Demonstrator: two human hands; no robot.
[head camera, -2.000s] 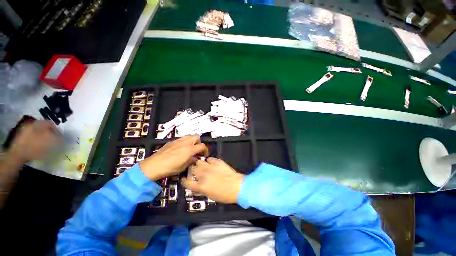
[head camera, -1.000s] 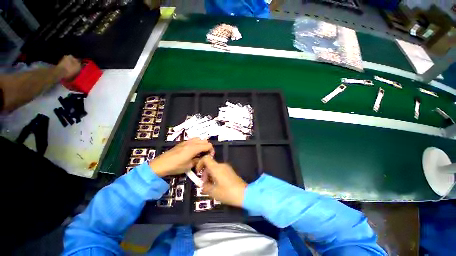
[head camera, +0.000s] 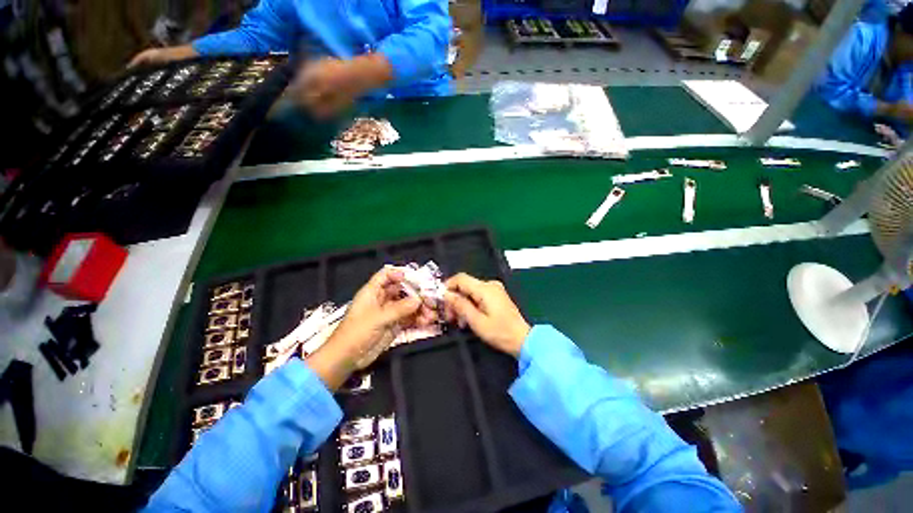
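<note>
A black compartment tray (head camera: 435, 401) lies in front of me, turned a little. My left hand (head camera: 372, 319) and my right hand (head camera: 487, 309) are close together over its upper middle, at a pile of white strip parts (head camera: 418, 276). The fingertips of both hands touch strips there; whether either hand grips one cannot be told. More white strips (head camera: 300, 333) lie in the pocket to the left, partly behind my left wrist. Small modules with pale rims (head camera: 222, 331) stand in columns in the left pocket, and more modules (head camera: 366, 456) are below my left forearm.
A green conveyor (head camera: 400, 205) carries scattered strips with module ends, a parts pile (head camera: 362, 138) and a clear plastic bag (head camera: 559, 118). A red box (head camera: 84, 267) and black pieces (head camera: 70, 339) lie on the left table. Stacked black trays, coworkers and a white-based fan (head camera: 829, 306) surround.
My hands have moved from the tray's middle up to the strip pile and apart. The view has shifted, showing a coworker across the belt. The hand at the red box is gone.
</note>
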